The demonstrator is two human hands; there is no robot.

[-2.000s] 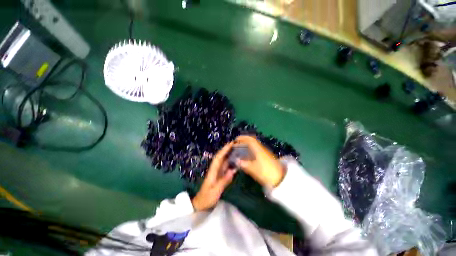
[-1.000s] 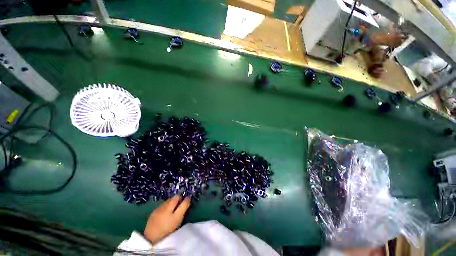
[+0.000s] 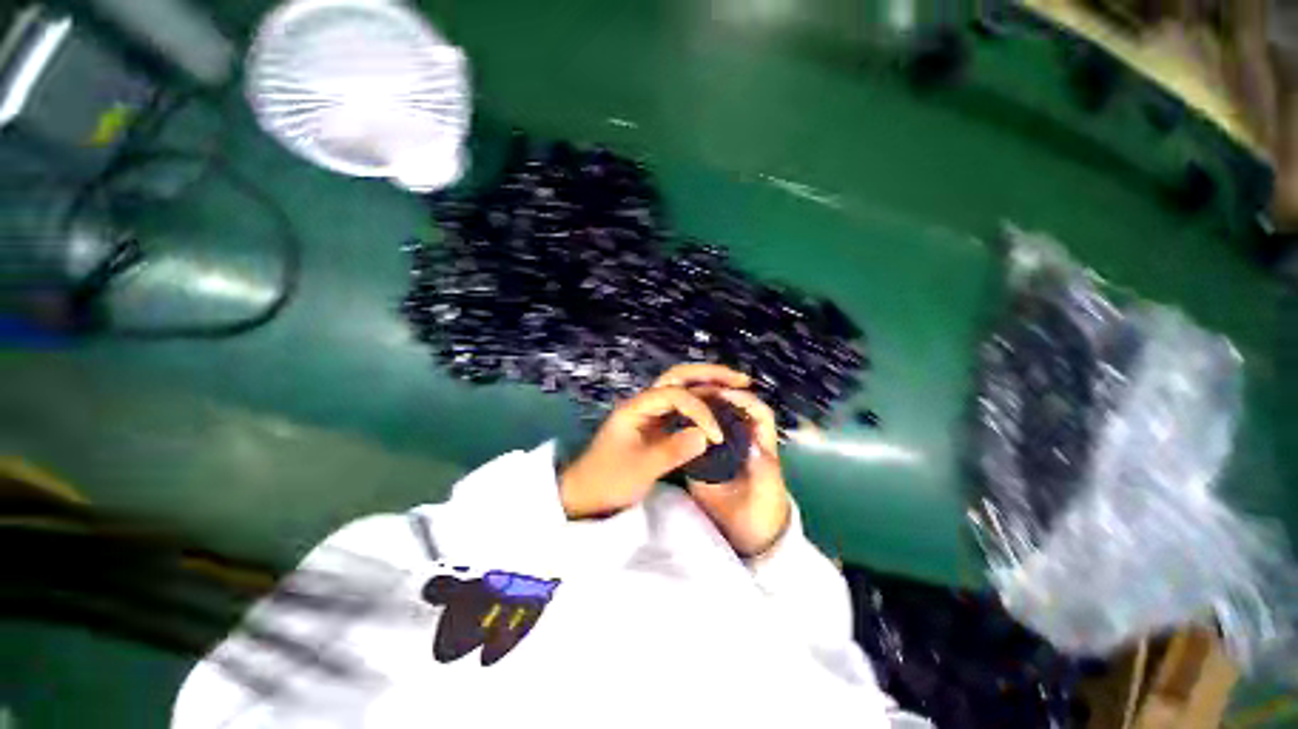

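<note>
A dark rounded piece, likely a black plastic housing (image 3: 723,444), is held between my two hands close in front of my chest. My left hand (image 3: 636,444) is on its left side with the fingertips on it. My right hand (image 3: 750,496) is around its right and lower side. Fingers hide part of the piece. A loose heap of small black fittings (image 3: 570,271) lies on the green surface just beyond my hands. The view is blurred.
A white fan grille (image 3: 356,93) is beyond the heap at left. A clear poly bag with dark parts (image 3: 1125,456) lies at right. A carton (image 3: 1189,684) and dark parts (image 3: 954,648) are at lower right. A black cable (image 3: 292,257) loops at left.
One second ago my left hand was at the heap's near edge and my right hand was not clearly seen. Now both hands are together on the dark piece. The view has shifted.
</note>
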